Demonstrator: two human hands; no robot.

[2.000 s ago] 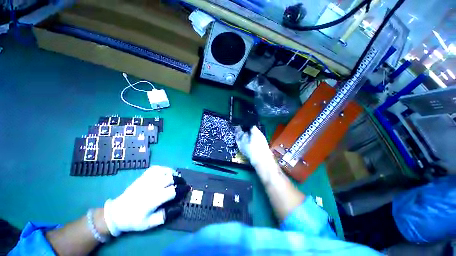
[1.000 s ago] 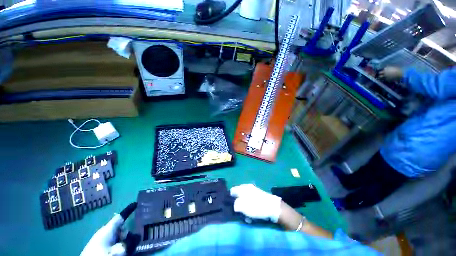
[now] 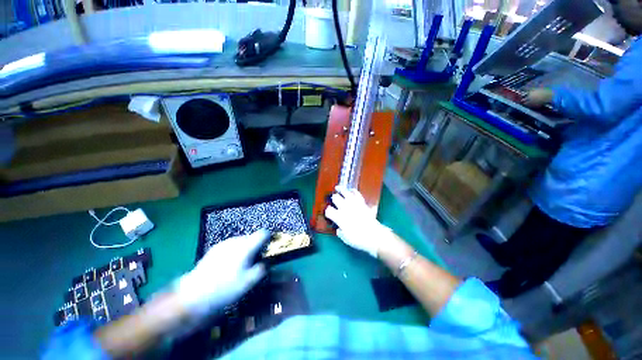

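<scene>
My left hand (image 3: 225, 271), white-gloved and blurred, is over the black jig (image 3: 290, 295) by the screw tray's near edge; its grip is unclear. My right hand (image 3: 354, 219), white-gloved, is at the lower end of the pale component tube (image 3: 360, 116) on the orange board (image 3: 379, 151); its fingertips hide any part there. The black tray (image 3: 308, 211) holds silver screws (image 3: 246, 221) and a tan-yellow pile (image 3: 288, 243). The jig is partly hidden by my left hand and sleeve; small pale squares show on it.
Black finned blocks (image 3: 105, 288) are grouped at left. A white adapter (image 3: 136, 223) lies behind them. A dark plate (image 3: 394, 292) lies right of the jig. A cardboard box (image 3: 91, 200), blower (image 3: 204, 130) and plastic bag (image 3: 294, 156) are behind. A person (image 3: 588, 162) stands at right.
My right hand has left the jig's right side and reached up to the tube's lower end. My left hand has moved from the jig's left side up and right over it. The view has shifted.
</scene>
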